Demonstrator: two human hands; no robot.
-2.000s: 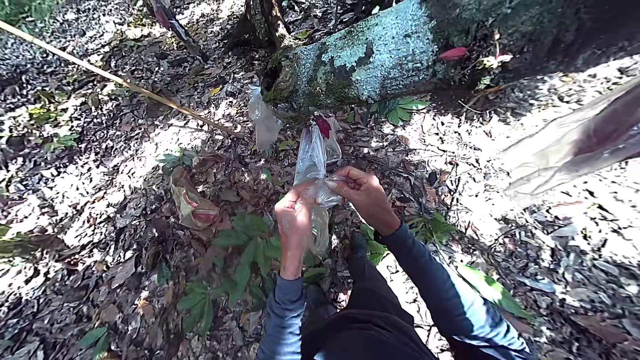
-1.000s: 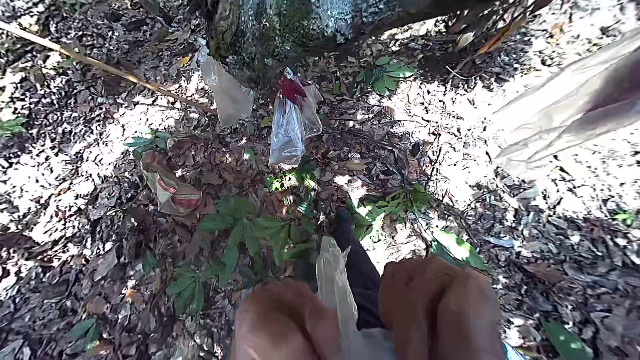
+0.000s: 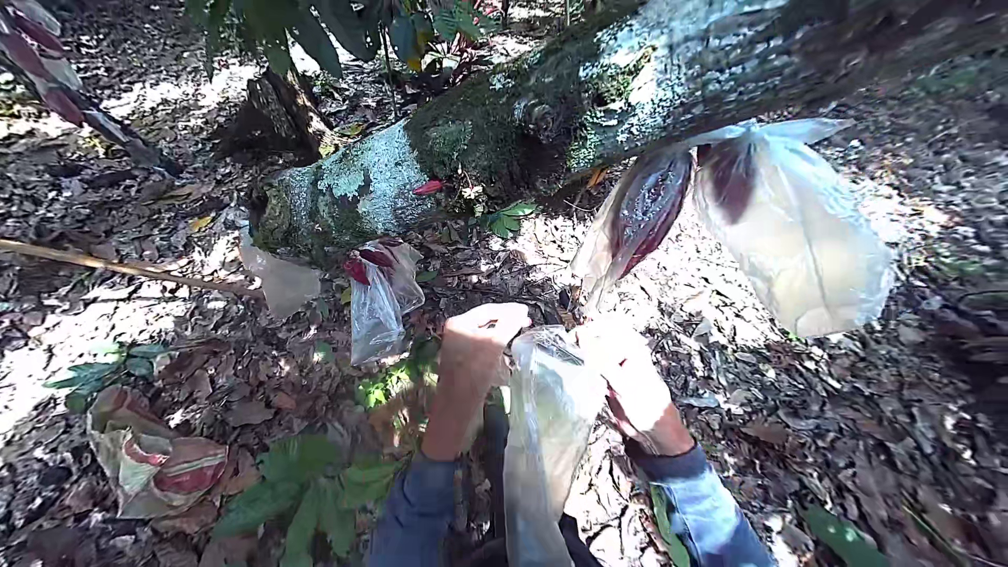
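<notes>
A clear plastic bag [image 3: 547, 441] hangs between my two hands, its upper edge gripped at both sides. My left hand [image 3: 482, 339] pinches its left edge, and my right hand [image 3: 622, 370], in bright sun, holds the right edge. Just above my right hand, a dark red cacao pod [image 3: 655, 206] hangs under the trunk inside a clear bag. Beside it hangs another bagged pod [image 3: 731, 177] with the plastic puffed out [image 3: 803, 252]. To the left of my hands, small red pods [image 3: 374, 258] have clear bags [image 3: 378, 319] around them.
A mossy, lichen-covered trunk [image 3: 472, 150] leans across the top. An empty-looking bag [image 3: 279, 276] hangs by its left end. A long stick [image 3: 126, 268] reaches in from the left. A crumpled sack [image 3: 157, 465] lies on leaf litter near green leaves [image 3: 315, 488]. Bagged pods [image 3: 47, 71] show at upper left.
My hands, low near my body a second ago, are now raised toward the bagged pod at right, the plastic bag held between them. The view has swung up and right.
</notes>
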